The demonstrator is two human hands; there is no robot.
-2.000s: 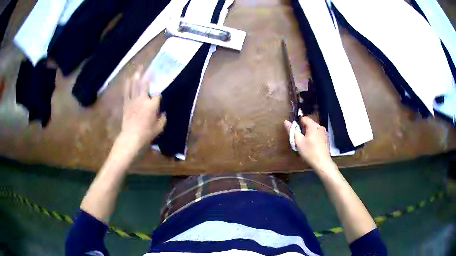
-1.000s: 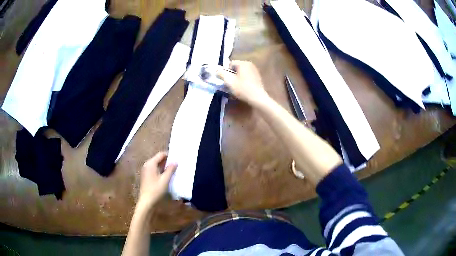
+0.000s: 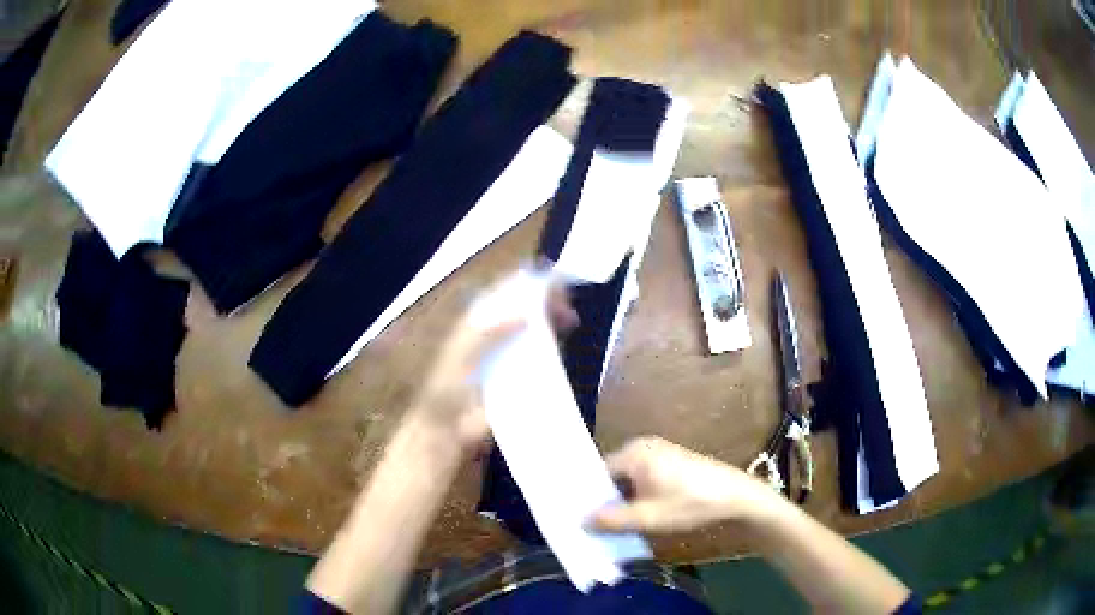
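A long white paper strip (image 3: 540, 445) is lifted over a dark cloth piece (image 3: 585, 342) in the middle of the table, its upper part bent and blurred. My left hand (image 3: 474, 366) is blurred and holds the strip's left side near its middle. My right hand (image 3: 654, 487) grips the strip's right edge near its lower end. The metal pattern weight (image 3: 716, 264) lies on the table right of the cloth. The tailor's shears (image 3: 789, 384) lie right of my right hand, handles toward me.
A narrow paper strip over dark cloth (image 3: 871, 288) lies right of the shears, with wide white patterns (image 3: 973, 216) beyond. Dark cloth pieces (image 3: 420, 228), a large white sheet (image 3: 144, 132) and a dark scrap (image 3: 126, 324) lie left. The worn brown table (image 3: 324, 481) curves along its near edge.
The weight has moved off the strip to the bare table on the right. The strip has been lifted from the dark cloth. My right hand has come down to its lower end.
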